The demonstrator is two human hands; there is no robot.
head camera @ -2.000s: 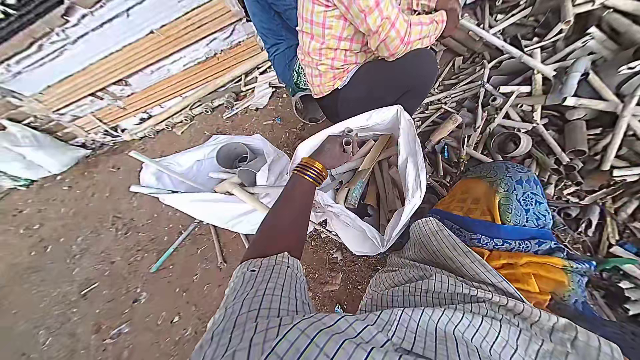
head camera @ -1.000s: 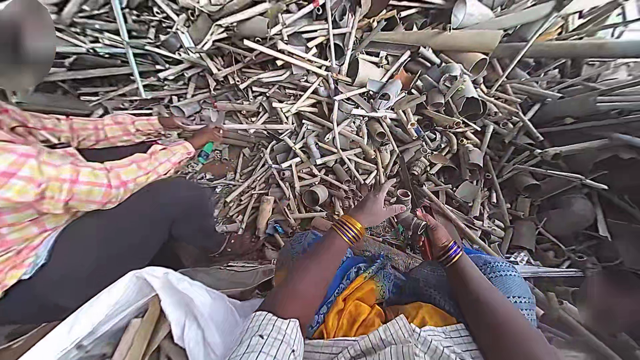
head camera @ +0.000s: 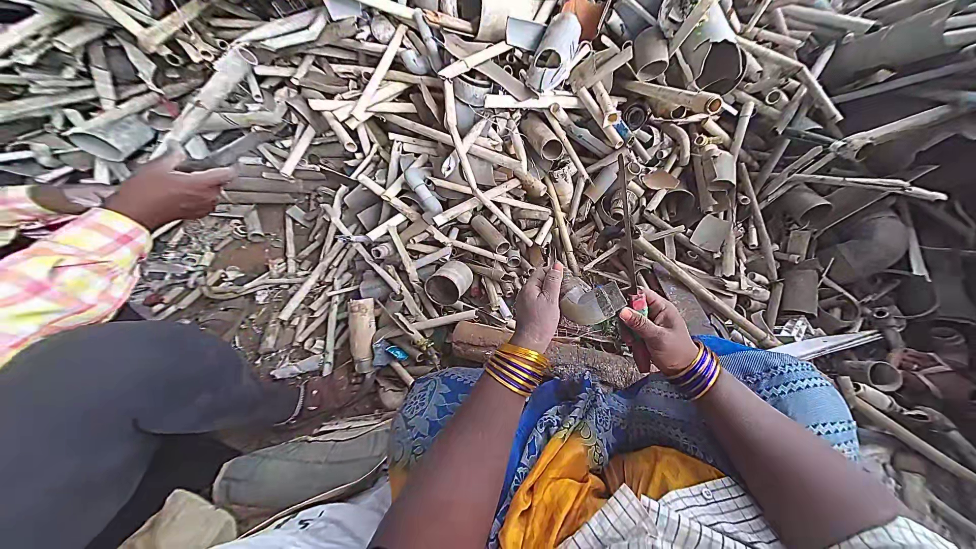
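Note:
My left hand (head camera: 540, 305) is at the centre, its fingers at the left end of a curved grey plastic pipe elbow (head camera: 585, 303). My right hand (head camera: 657, 328) is closed around the red and green handle of a long, thin, dark blade (head camera: 627, 221), which points up and away from me. The elbow lies between my two hands, close to the blade's handle end. Below the elbow, a thick brown log (head camera: 564, 358) lies in front of my knees. Loose pieces of plastic pipe (head camera: 450, 282) are heaped just beyond my hands.
The pipe heap (head camera: 473, 183) spreads across the far side and right. At the left, a co-worker's hand (head camera: 171, 187) holds a dark tool over the heap, with their bent knee (head camera: 175, 381) nearby. A white sack (head camera: 328, 526) lies at the lower left, beside my lap.
The view first swung from the white sacks to the pipe heap. Since one second ago, the blade stands out upright from my right hand, and the co-worker's hand has risen with a dark tool.

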